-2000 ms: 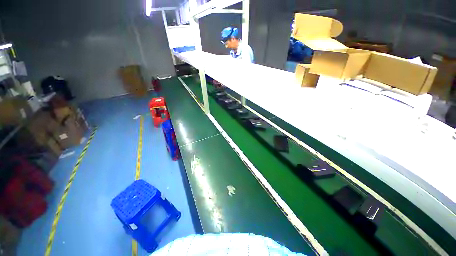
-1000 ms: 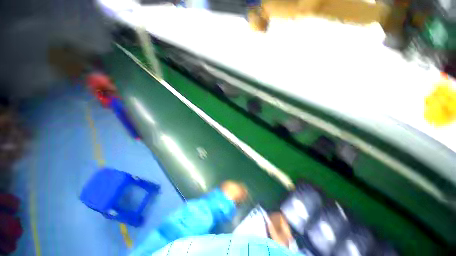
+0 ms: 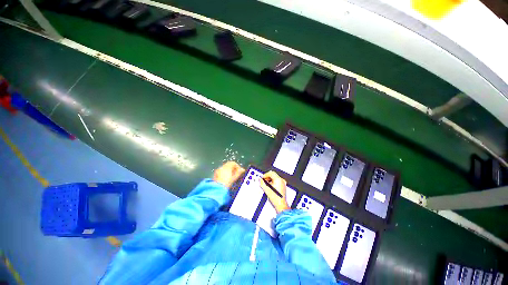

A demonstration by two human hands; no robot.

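Note:
A black tray with several phones [image 3: 357,253], backs up, lies in front of me. Behind it a second black tray [image 3: 395,195] holds more phones [image 3: 289,151], some with a small white label. Dark lens dots show at their upper corners. My right hand [image 3: 275,189] is shut on a thin black stick-like tool [image 3: 271,187], over the front tray near the camera area of the leftmost phone [image 3: 248,193]. My left hand [image 3: 228,173] is at that phone's upper left corner; whether its fingers hold anything is unclear. Tiny white specks [image 3: 230,153] lie on the bench beyond it.
The green belt [image 3: 184,64] carries separate black holders [image 3: 343,89] beyond the pale rail [image 3: 167,88]. A blue stool [image 3: 83,209] stands on the floor at left. Another phone tray [image 3: 473,275] is at the lower right. A white shelf [image 3: 390,36] hangs above.
The view has turned down to the bench and trays. Both hands, blurred a second ago and out of view before that, are now together at the leftmost front phone.

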